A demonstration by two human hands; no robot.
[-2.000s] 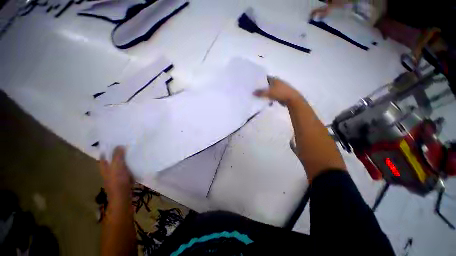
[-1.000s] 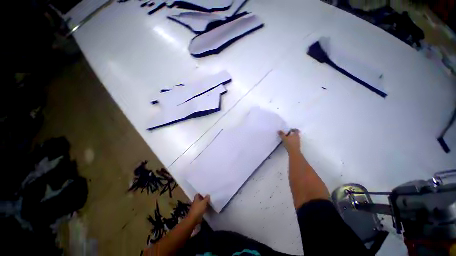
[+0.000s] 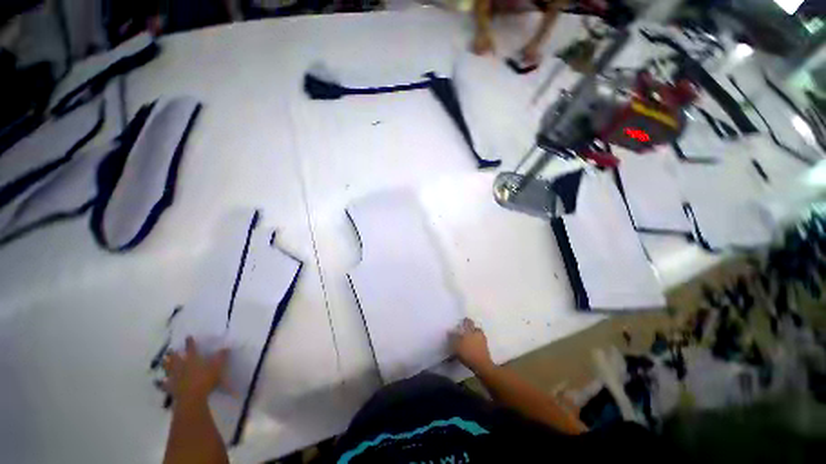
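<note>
A white-topped cut panel stack with dark left edges (image 3: 403,281) lies flat in front of me. My right hand (image 3: 469,344) is at its lower right edge; whether the fingers grip it is unclear. A second bundle, white paper over dark cloth (image 3: 263,285), lies to its left, with a dark line between its pieces. My left hand (image 3: 196,370) rests on that bundle's lower left part, fingers spread. Small dark slivers lie beside this hand.
Long rounded panels (image 3: 149,177) lie at the upper left. A red and silver cutting machine (image 3: 634,127) stands at the upper right. Another panel stack (image 3: 611,254) lies below it. Another person's hands (image 3: 485,38) are at the far table edge. Scraps (image 3: 725,335) litter the floor at right.
The view has swung to the right. The panel stack now lies beside the left bundle. My left hand has left the panel stack and is on the left bundle; my right hand remains at the panel's edge.
</note>
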